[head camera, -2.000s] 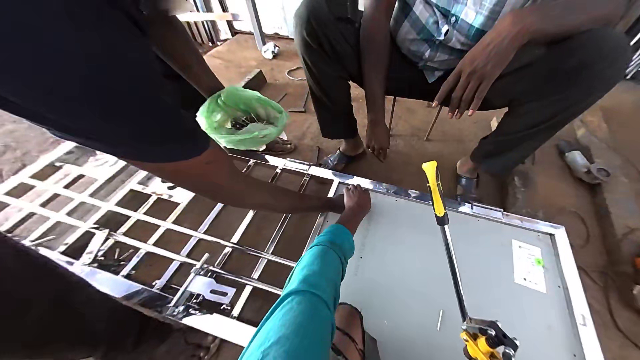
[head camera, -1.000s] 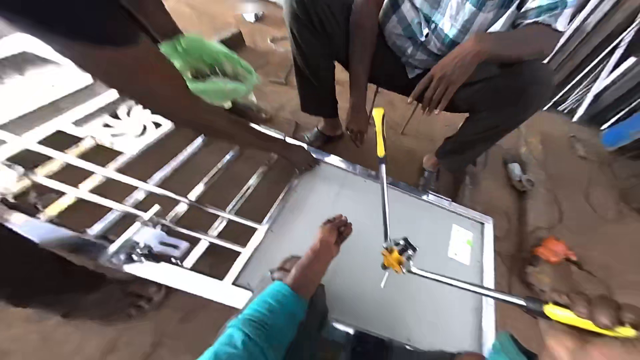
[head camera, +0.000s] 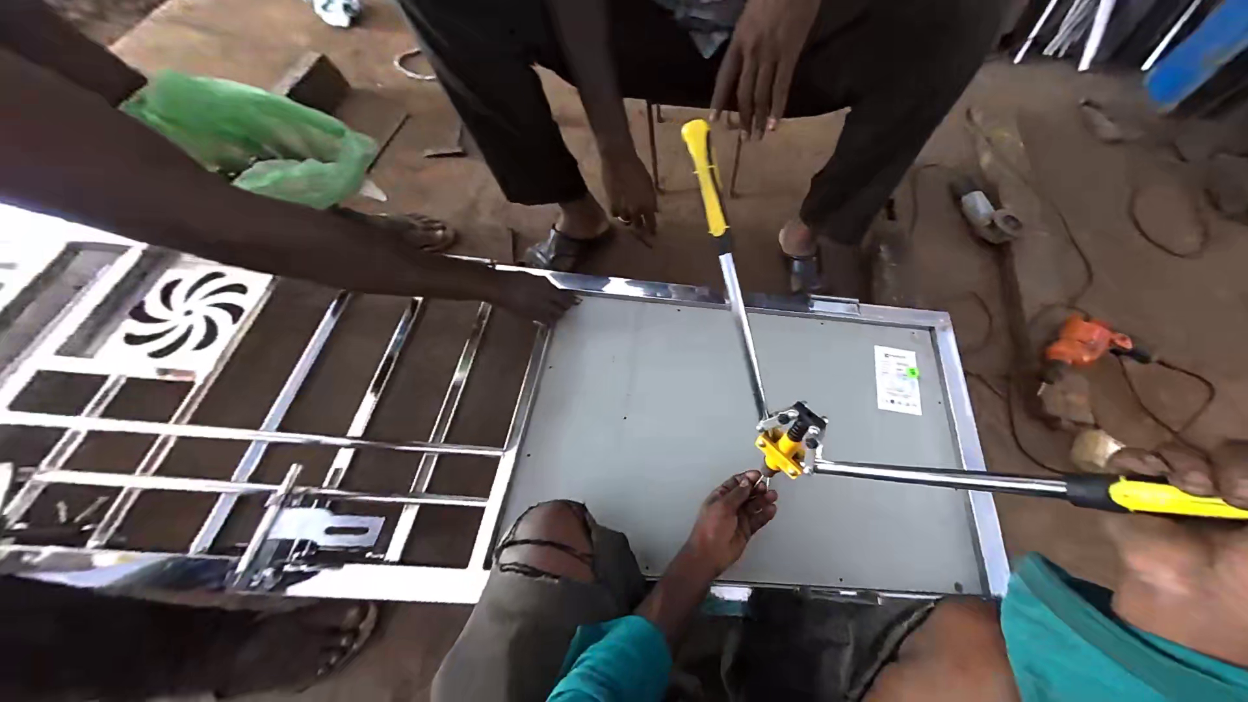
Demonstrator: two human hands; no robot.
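Observation:
A long-arm hand riveter (head camera: 785,450) with two metal arms and yellow grips lies over a grey sheet panel (head camera: 673,380) framed in shiny metal. My right hand (head camera: 1185,478) is closed round the yellow grip at the right. The other yellow grip (head camera: 709,180) points away, toward a seated person. My left hand (head camera: 736,517) is at the riveter's nose, fingertips pinched around a small thin piece that looks like a rivet. A co-worker's hand (head camera: 536,297) rests on the panel's far left corner.
A metal grille (head camera: 331,439) with a pinwheel ornament (head camera: 188,312) and a latch plate (head camera: 327,528) adjoins the panel. A green plastic bag (head camera: 258,136) is at upper left. An orange power tool (head camera: 1084,341) and its cord lie at right. People's feet are close by.
My left hand has moved right from the bare panel to the riveter's nose. The riveter's arms are spread apart, as one second ago; two seconds ago only one arm showed.

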